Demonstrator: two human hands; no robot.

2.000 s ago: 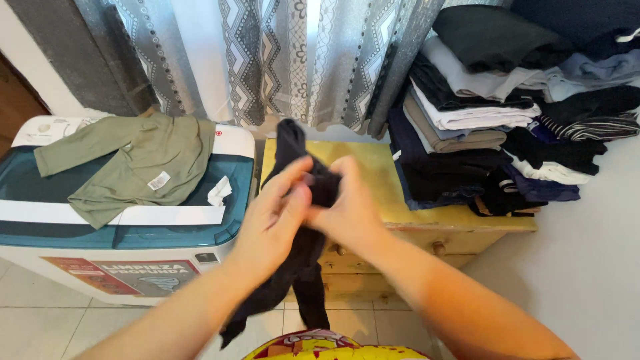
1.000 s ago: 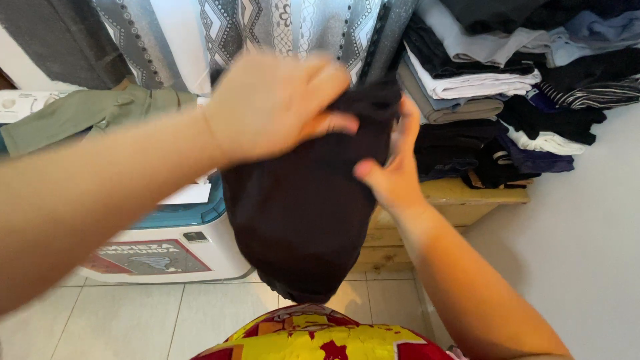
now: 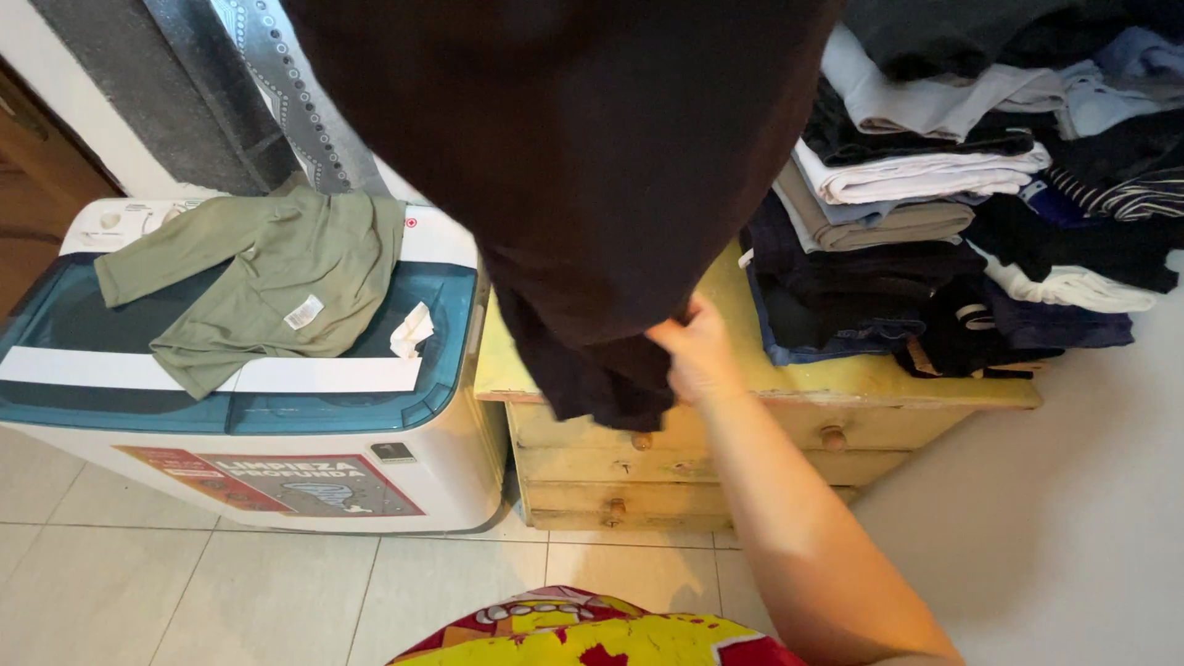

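A dark garment (image 3: 573, 157) hangs spread out in front of me, running from the top edge of the view down over the front of the yellow wooden dresser (image 3: 731, 370). Near its lower right edge my right hand (image 3: 700, 356) pinches the cloth between thumb and fingers. My left hand is out of view, and so is the upper part of the garment. An olive green long-sleeved top (image 3: 277, 277) with a white label lies on the lid of the washing machine (image 3: 462, 388), beside a crumpled white scrap (image 3: 412, 330).
Stacks of folded clothes (image 3: 888, 227) stand on the dresser's right side, close to the wall (image 3: 1064, 499). Wooden drawer knobs (image 3: 832, 437) jut from the dresser's front. A patterned grey curtain (image 3: 296, 102) hangs behind the washing machine. Below are floor tiles (image 3: 287, 592).
The dark garment, bunched in both hands at first, is now unfolded and hangs down higher in view. My left hand has gone out of view; my right hand is now at the garment's lower edge.
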